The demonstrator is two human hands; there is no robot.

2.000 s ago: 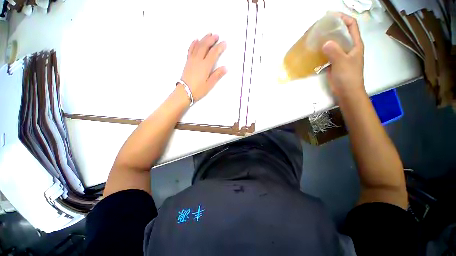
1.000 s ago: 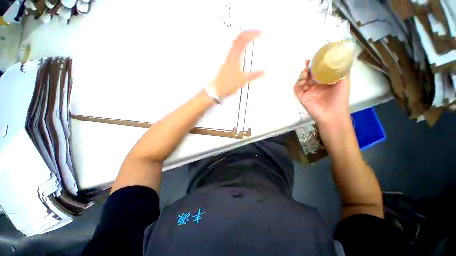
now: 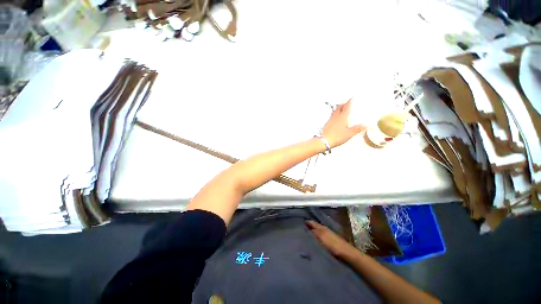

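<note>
A large white panel with a thin brown front edge [image 3: 196,144] lies before me, its surface washed out by glare. My left hand [image 3: 342,127] is over its right side, fingers apart and seemingly empty. Just right of the hand, the glue bottle [image 3: 390,126] with amber liquid and a pale nozzle stands on the table. Whether the thumb touches it is unclear. My right hand [image 3: 325,239] is below the table edge against the dark apron, partly seen; its grip is unclear.
A fanned stack of panels [image 3: 113,113] is at left. Brown and white cut pieces [image 3: 468,119] are piled at right. A scrap box [image 3: 379,231] with pale offcuts and a blue bin [image 3: 430,234] are below the table edge. Brown strips with white ends [image 3: 178,18] lie at back left.
The bottle has left my right hand and stands on the table. My right hand has dropped to the apron. My left hand has moved right, beside the bottle. The view has shifted.
</note>
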